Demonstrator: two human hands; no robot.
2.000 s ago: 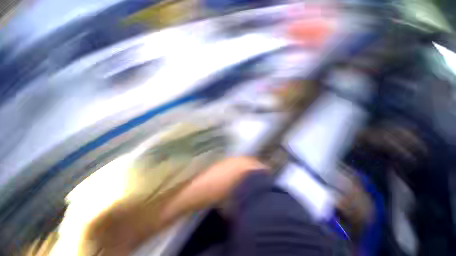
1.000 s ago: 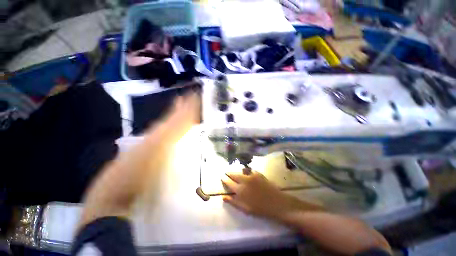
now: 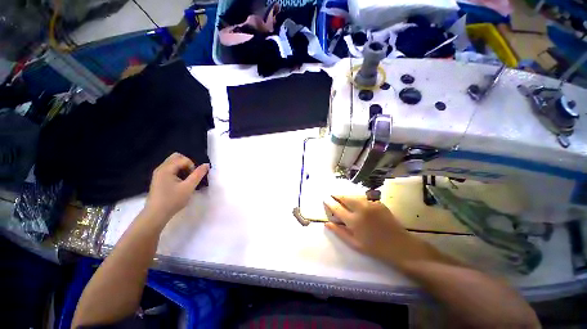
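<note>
The black cut-piece pile (image 3: 129, 132) lies at the left of the table. My left hand (image 3: 174, 183) is over its right edge, thumb and fingers curled close together; whether they grip a layer is hidden. My right hand (image 3: 367, 225) rests on the machine bed just below the needle area, fingers spread, with no fabric seen in it. The white sewing machine (image 3: 444, 103) stands at the right, its presser foot (image 3: 373, 193) just above my right hand. A small stack of black pieces (image 3: 280, 105) lies flat left of the machine head.
A green cloth scrap (image 3: 486, 228) lies under the machine arm. A light blue basket (image 3: 221, 48) with black, pink and white scraps stands behind the table. Plastic-wrapped cardboard (image 3: 83, 231) covers the table's left end. A dark blue crate (image 3: 193, 297) is below the front edge.
My left hand has moved from the small black stack down and left to the pile's edge. My right hand stays by the needle. The camera view has shifted left.
</note>
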